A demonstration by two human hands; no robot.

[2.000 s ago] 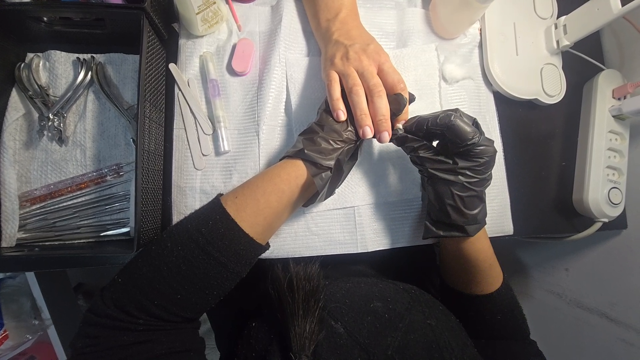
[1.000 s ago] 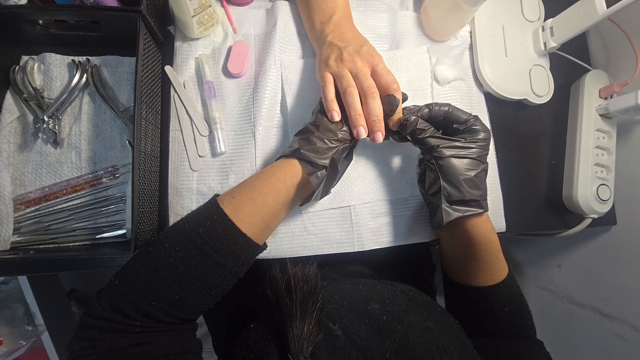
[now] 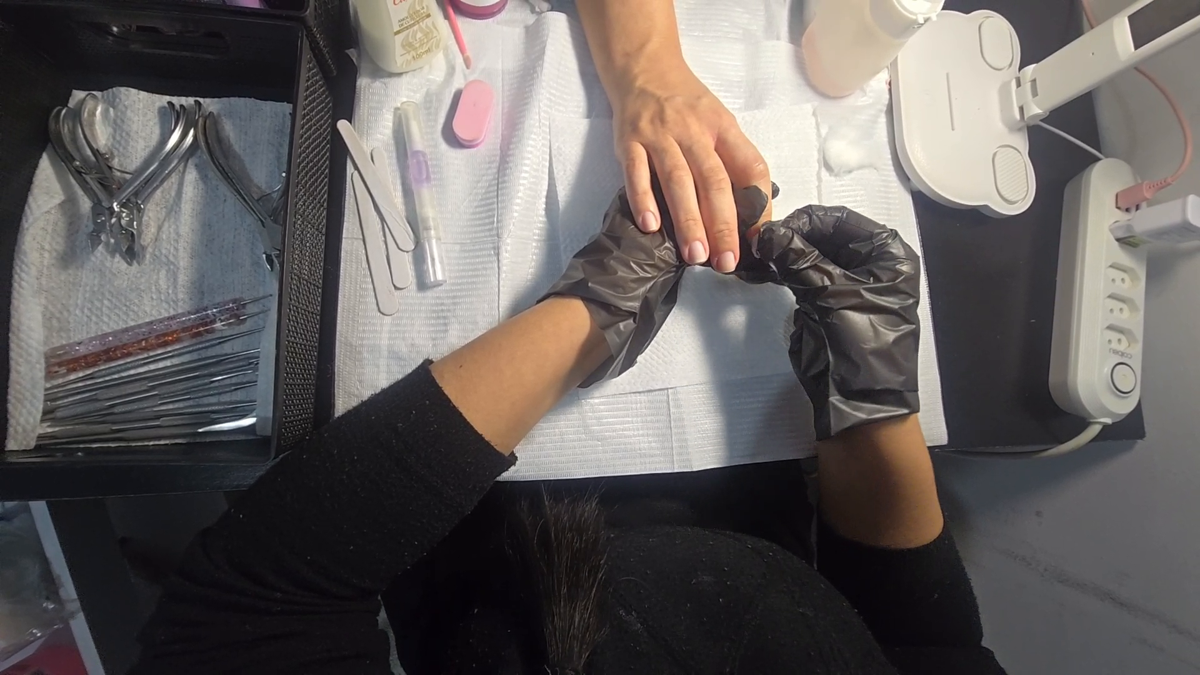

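Observation:
Another person's bare hand (image 3: 689, 155) reaches in from the top, palm down, with fingers toward me. My left hand (image 3: 633, 272), in a black disposable glove, lies beneath it and holds it, partly hidden by its fingers. At the side of that person's thumb is my right hand (image 3: 844, 281), also gloved in black, with curled fingers and fingertips close to the thumb tip. Whether a small tool is in my right hand cannot be told. White disposable towels (image 3: 619, 422) lie under the hands.
A black tray (image 3: 305, 281) at left holds cuticle nippers (image 3: 117, 197) and thin metal tools (image 3: 159, 384). Nail files (image 3: 377, 197), a clear capped tube (image 3: 422, 202) and a pink oval item (image 3: 472, 112) lie nearby. Bottles, a white lamp base (image 3: 956, 112) and a power strip (image 3: 1097, 300) stand around.

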